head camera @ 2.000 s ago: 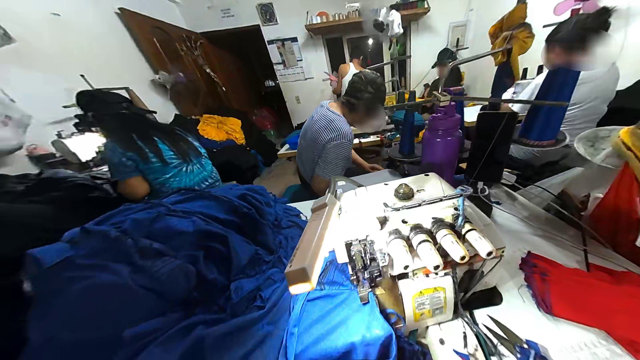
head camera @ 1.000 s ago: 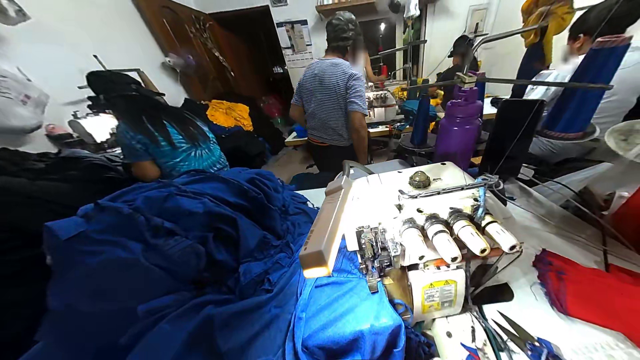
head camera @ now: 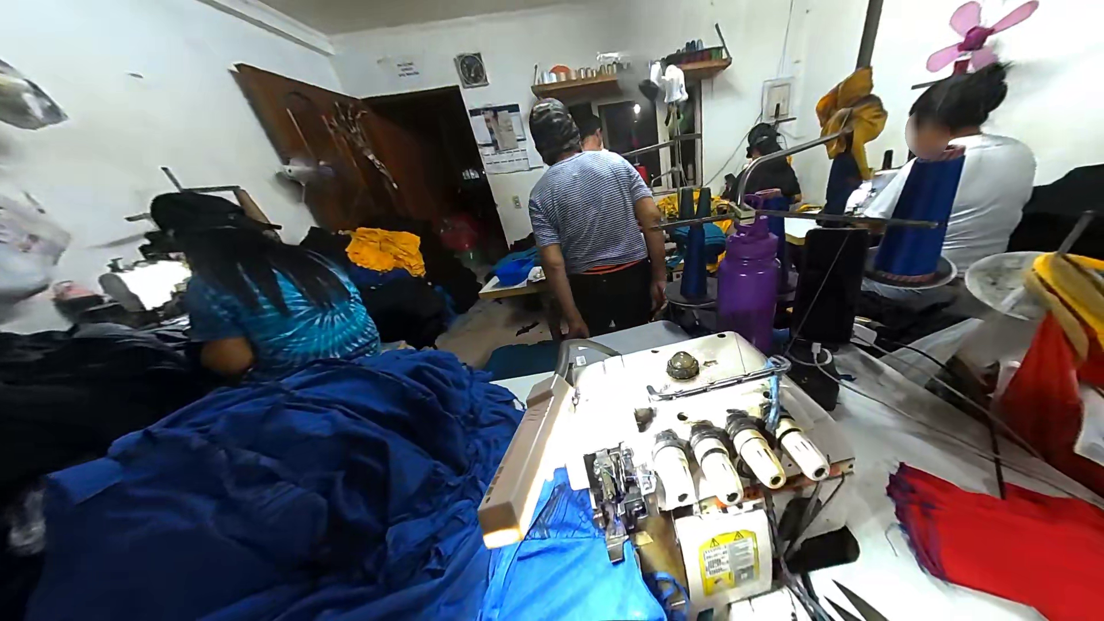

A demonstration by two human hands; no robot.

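Neither of my hands shows in the head view. An overlock sewing machine [head camera: 690, 388] stands on the white table before me, its several tension dials [head camera: 746, 457] facing me. Bright blue fabric [head camera: 569, 561] lies at its presser foot [head camera: 617, 500]. A lit lamp bar [head camera: 526, 466] slants beside the needle area. To the left is a large heap of dark blue fabric [head camera: 285, 483]. Scissor blades [head camera: 849, 604] show at the bottom edge, their handles out of view.
Red fabric [head camera: 1000, 535] lies at the right. A purple bottle [head camera: 747, 285], a black phone [head camera: 830, 285] and a blue thread cone [head camera: 921, 216] stand behind the machine. One person [head camera: 595, 216] stands beyond; others sit at left and right.
The person in the striped shirt, bent low two seconds ago, now stands upright with their back to me. The blue fabric remains at the machine.
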